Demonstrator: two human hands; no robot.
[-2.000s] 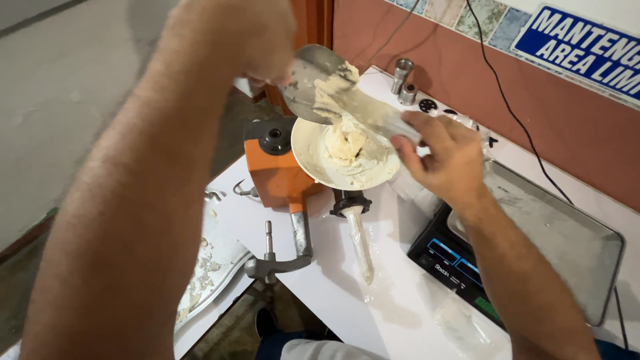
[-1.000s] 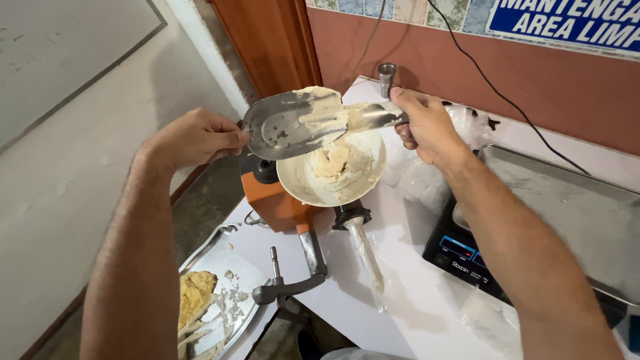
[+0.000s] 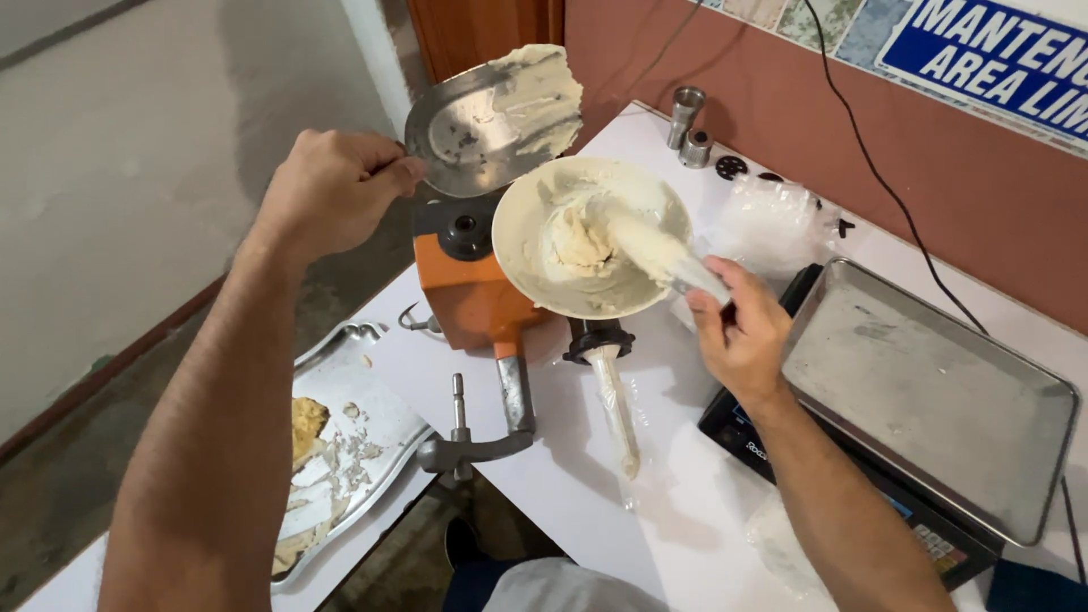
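My left hand (image 3: 340, 187) grips the end of a metal scoop (image 3: 476, 136), whose far edge is smeared with pale paste. Held in my right hand (image 3: 739, 331) is a paste-coated scraper (image 3: 659, 246), its coated end over a white bowl-shaped hopper (image 3: 518, 246). A mound of pale paste (image 3: 578, 238) lies in the hopper. Beside and below the hopper stands an orange hand-cranked machine (image 3: 467, 289) with a metal crank (image 3: 514, 399). From its black outlet ring (image 3: 599, 340) a clear casing (image 3: 616, 408) with pale filling extends over the white table.
At right, a metal tray (image 3: 926, 391) rests on a black digital scale (image 3: 731, 425). Metal grinder parts (image 3: 687, 115) and clear plastic bags (image 3: 773, 221) lie near the wall. A silver platter (image 3: 357, 408) with yellow and pale residue is at lower left. A black cable (image 3: 875, 170) runs down the wall.
The scraper has left the scoop's surface and come down to the hopper in my right hand. My left hand still holds the scoop, now apart from the scraper.
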